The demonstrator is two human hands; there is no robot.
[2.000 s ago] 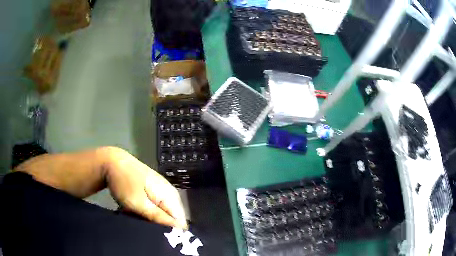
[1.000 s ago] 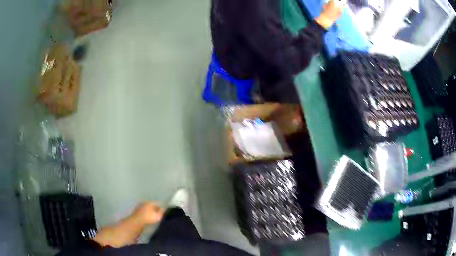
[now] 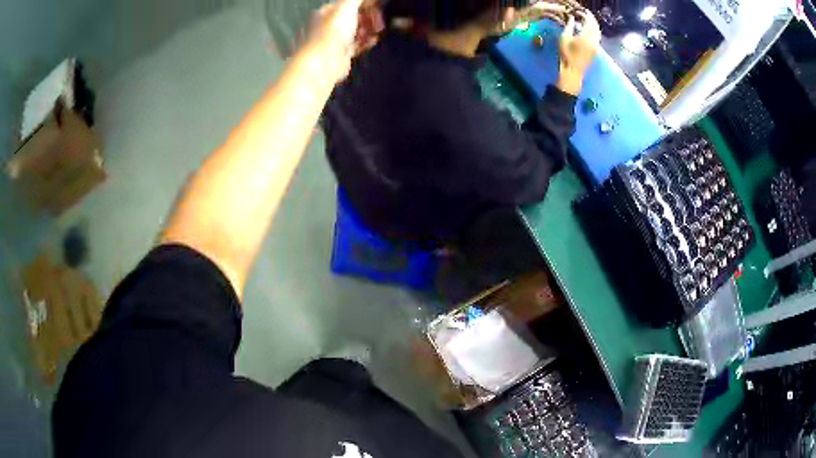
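Note:
My left hand (image 3: 340, 34) reaches up to the top edge of the view, at the back of a seated coworker's head (image 3: 452, 12). The fingers are blurred and partly cut off, so touch or grip cannot be made out. The head is dark-haired and cut off by the top edge; no strap can be told apart from the hair. The coworker wears a dark long-sleeved top (image 3: 438, 134). My right hand is out of the picture.
The coworker sits on a blue stool (image 3: 376, 255), hands raised over a blue mat (image 3: 617, 121). Stacked black trays (image 3: 689, 224) and a small-parts box (image 3: 667, 398) lie on the green bench (image 3: 573, 259). An open carton (image 3: 488, 344) is below its edge; cartons (image 3: 58, 165) stand left.
My left hand has risen from low in the view to the coworker's head. The view has turned, bringing the coworker's upper body and blue mat further into sight.

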